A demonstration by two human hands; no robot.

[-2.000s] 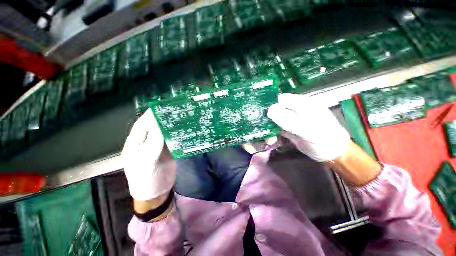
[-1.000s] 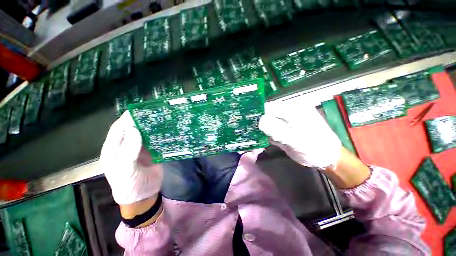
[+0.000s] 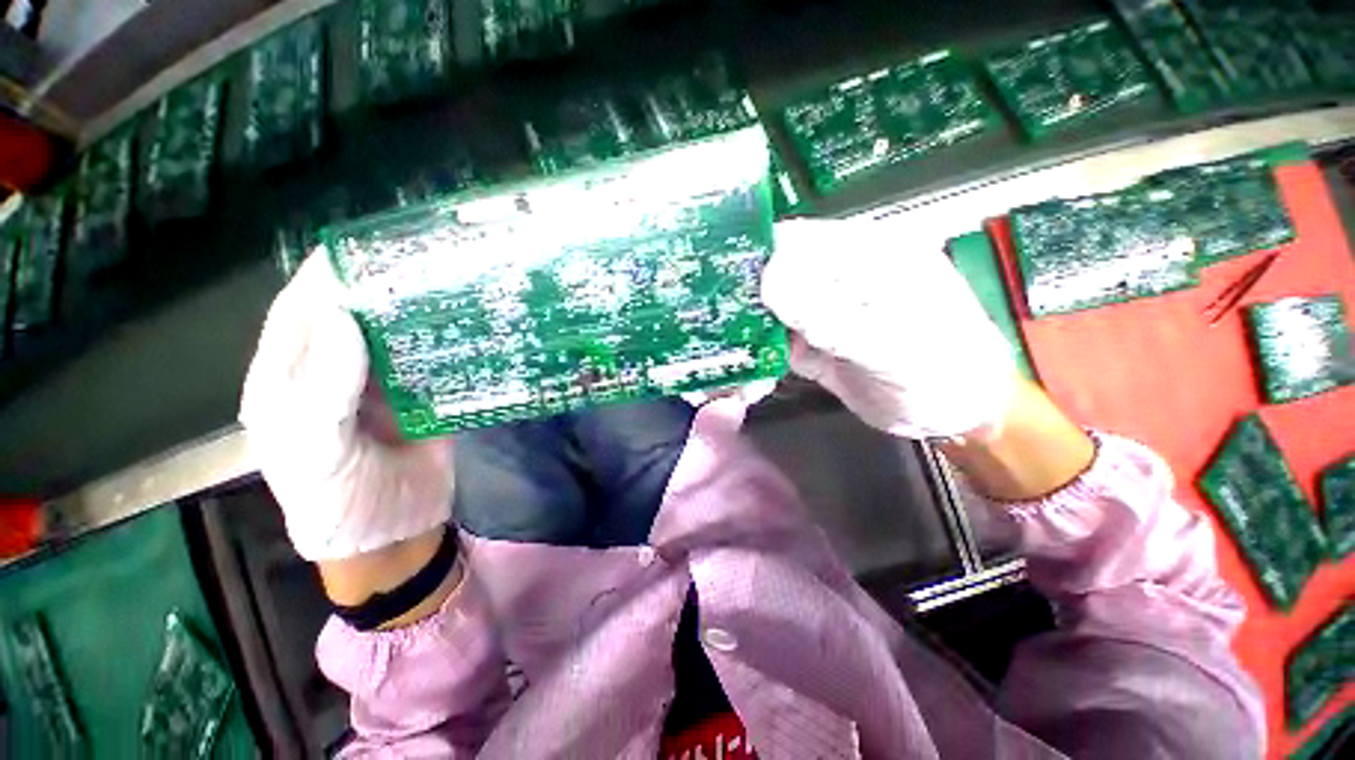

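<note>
A green circuit board (image 3: 565, 290) with pale printing is held up in front of my lap, over the near edge of the conveyor. A bright band of glare crosses its upper part. My left hand (image 3: 335, 423), in a white glove with a black band at the wrist, grips the board's left edge. My right hand (image 3: 899, 327), also in a white glove, grips its right edge. The fingers behind the board are hidden.
The dark conveyor belt (image 3: 141, 319) carries rows of green boards beyond my hands, with a pale rail (image 3: 149, 475) at its near side. A red mat (image 3: 1107, 386) at the right bears several boards and a thin red piece. A green mat (image 3: 112, 572) at the left bears two boards.
Both hands still hold the board, which sits further left and higher in view than before. Its upper part now shines with glare. The surroundings have also shifted in view.
</note>
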